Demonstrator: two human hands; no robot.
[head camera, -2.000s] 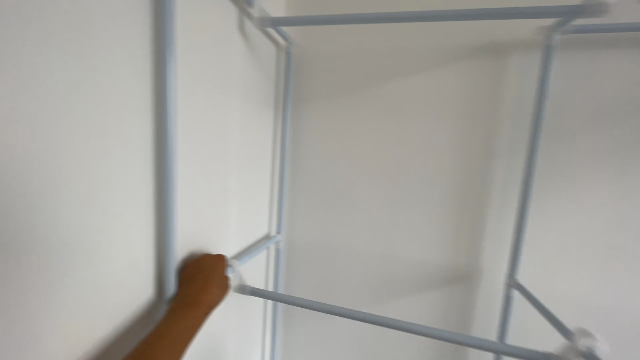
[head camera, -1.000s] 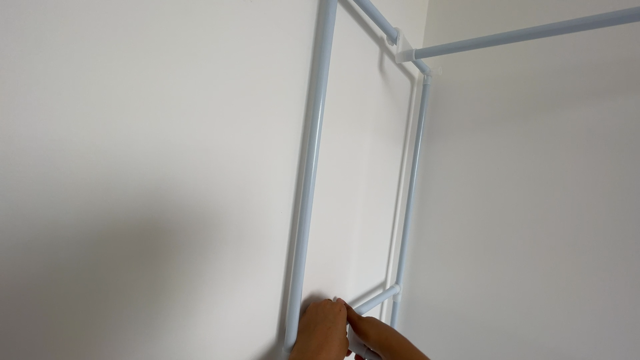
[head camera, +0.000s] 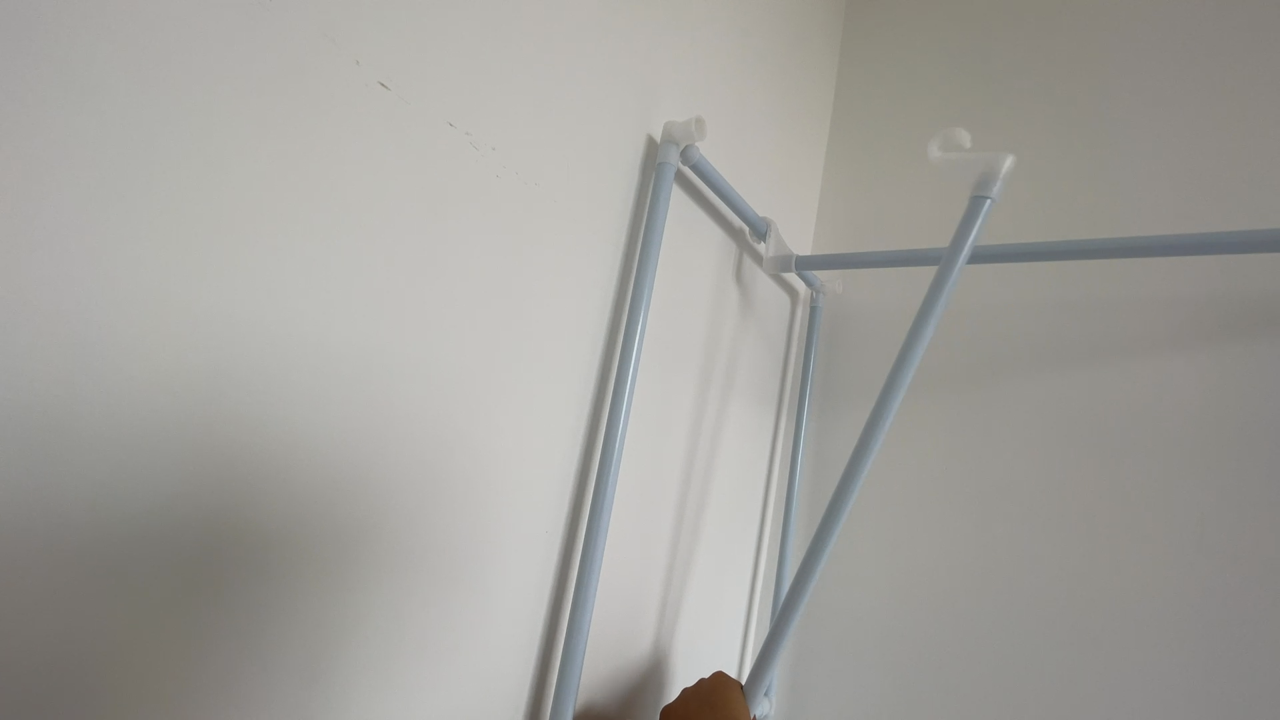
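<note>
My left hand shows only in part at the bottom edge, closed around the lower end of a tilted pale blue tube. That tube leans up to the right, with a white plastic hook fitting on its top end. Left of it stands an upright blue tube, topped by a white elbow connector. A short top rail ends close beside this connector and runs back to a white bracket. My right hand is out of sight.
A long horizontal tube runs right from the bracket, behind the tilted tube. The rear upright tube stands near the wall corner. A white wall with small scuffs lies close on the left.
The tilted tube with its hook fitting has come into view, held in a hand. Two hands were together at the lower crossbar a second ago; one shows now. The view has shifted.
</note>
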